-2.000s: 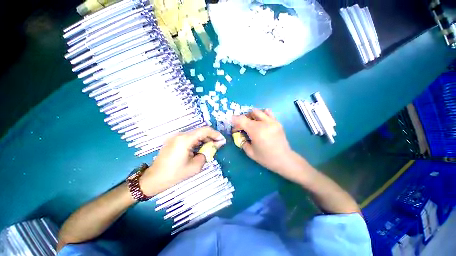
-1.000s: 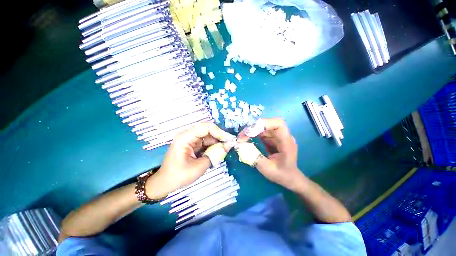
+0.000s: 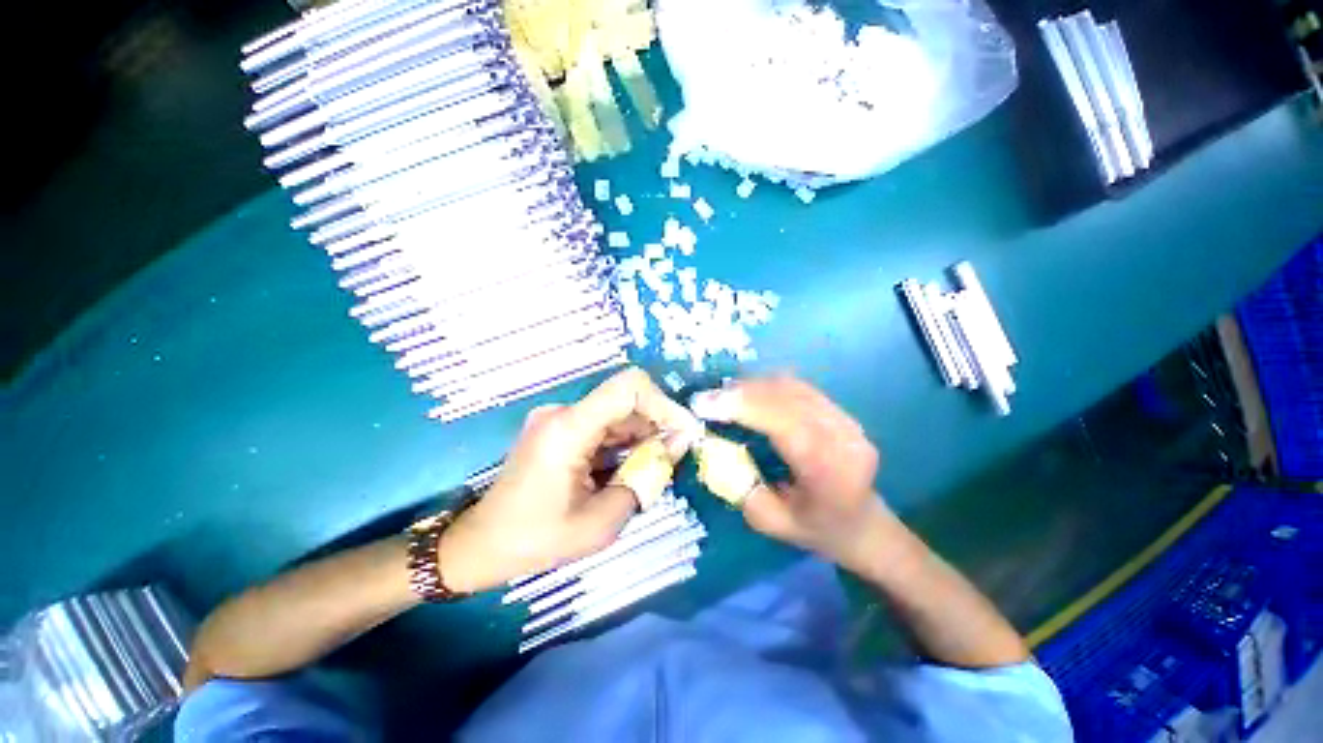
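Note:
My left hand is closed around what looks like a slim metal rod; one end shows beyond the back of the hand, and most is hidden by the palm. My right hand meets the left fingertips, thumb and fingers pinched at a tiny white piece, partly hidden. Both thumbs wear cream-yellow covers. Loose white pieces lie beyond the hands. A long slanting row of silvery rods lies at left, with more rods below my left hand.
An open clear bag of white pieces lies at the back, beside yellow strips. Short rods lie at right, others on a dark area. Bagged rods are at lower left. Blue crates stand at lower right.
My hands have come together from slightly apart, and the fingertips now touch. The right fingers have shifted around the small piece. The view has drifted, moving the bench contents rightward.

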